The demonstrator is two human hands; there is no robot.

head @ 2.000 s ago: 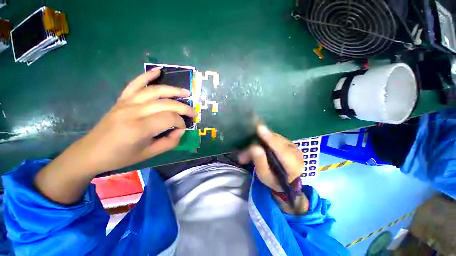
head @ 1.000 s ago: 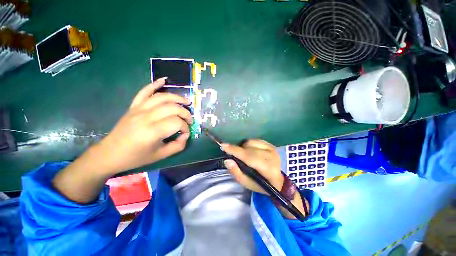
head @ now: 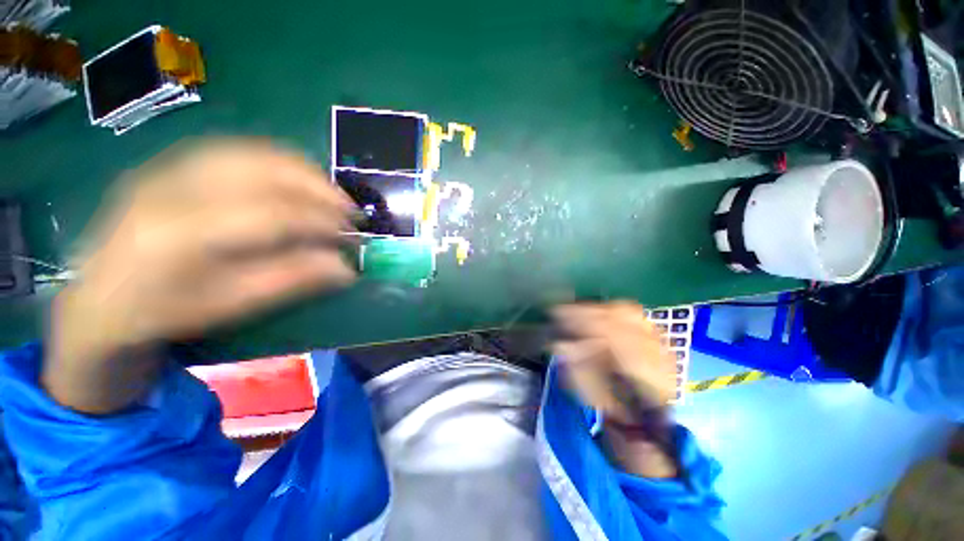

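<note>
Two dark LCD modules with white edges (head: 381,141) lie one above the other on the mat, with hooked flex tails (head: 462,134) at their right. The lower one carries a bright glare. Below them a green circuit board (head: 396,260) shows uncovered. My left hand (head: 217,238) is strongly blurred, its fingertips close to the left of the lower module and board. Something dark shows at its fingers, but I cannot tell if it holds it. My right hand (head: 613,365) is blurred around the dark soldering iron (head: 640,414), right of the board at the bench edge; the tip is indistinct.
Stacked LCD modules (head: 127,79) lie at upper left, more at the far left edge. A round-grille fan (head: 740,74) and a white tub with a black band (head: 809,222) stand at right. A red bin (head: 264,393) and blue bin (head: 766,333) are below. Another person's blue sleeve (head: 920,333) shows at right.
My left hand has lifted off the modules and moved left, uncovering the lower module and the green board. My right hand with the iron has moved right, away from the board.
</note>
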